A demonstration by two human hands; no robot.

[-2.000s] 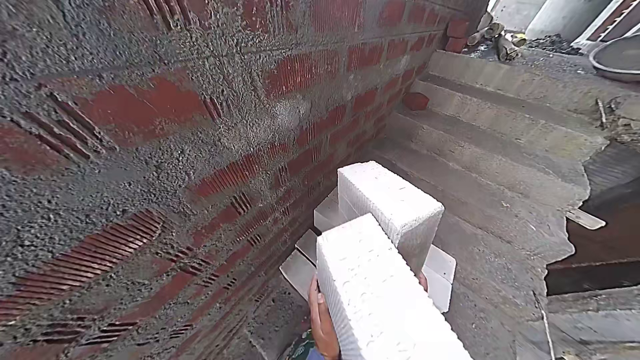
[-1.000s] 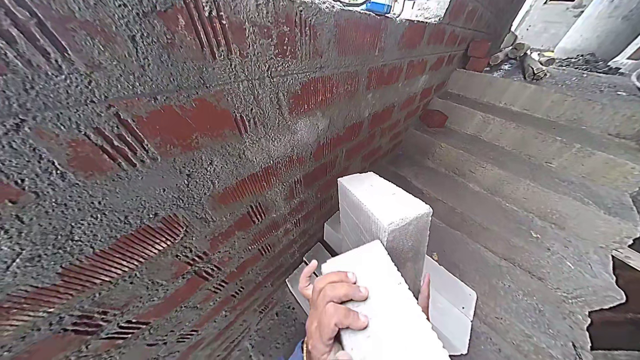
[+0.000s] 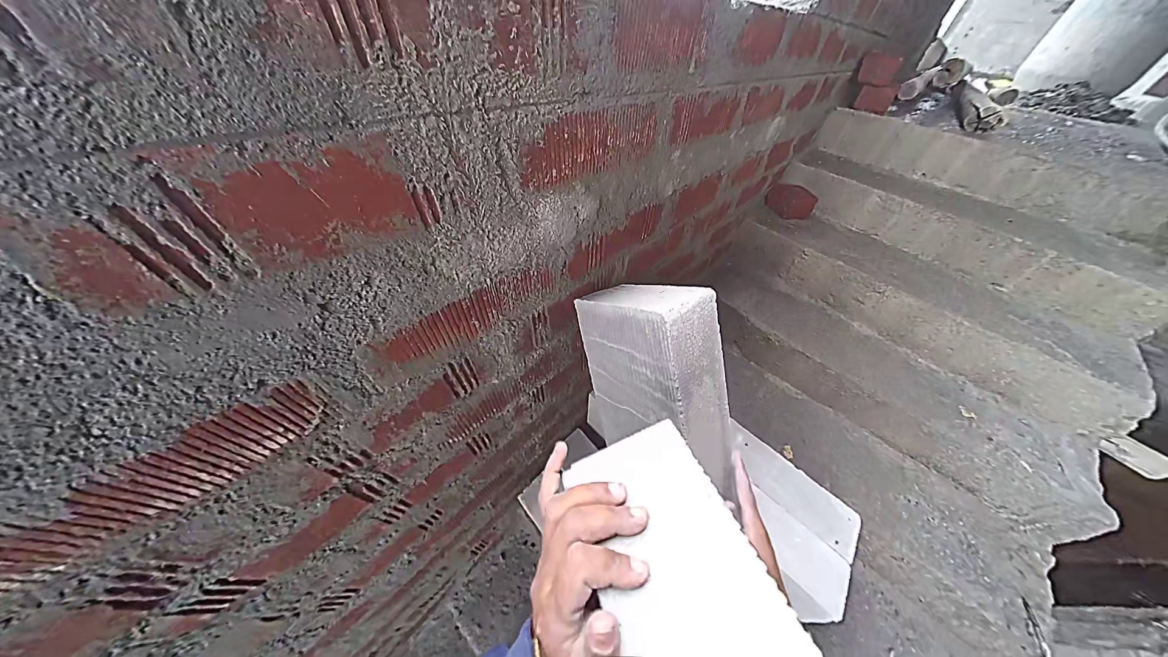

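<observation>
A white block, likely lightweight concrete, (image 3: 684, 547) is held between both hands near the bottom centre. My left hand (image 3: 584, 557) has its fingers spread over the block's left side and upper face. On the block's right edge lies my right hand (image 3: 757, 520), mostly hidden behind it. Just beyond stands another white block (image 3: 639, 356), upright beside the brick wall, its lower part covered by the held one. More pale blocks (image 3: 812, 538) lie lower down, to the right of the upright one.
The red brick wall (image 3: 301, 201), smeared with mortar, runs along the left. Concrete steps (image 3: 958, 274) rise to the right, with a broken edge and a dark opening beyond. A red brick piece (image 3: 791, 201) rests on a step. Cut logs (image 3: 978, 108) lie at the top.
My left hand has moved from low on the held block's left side up onto its upper face. The held block now overlaps the front of the upright block.
</observation>
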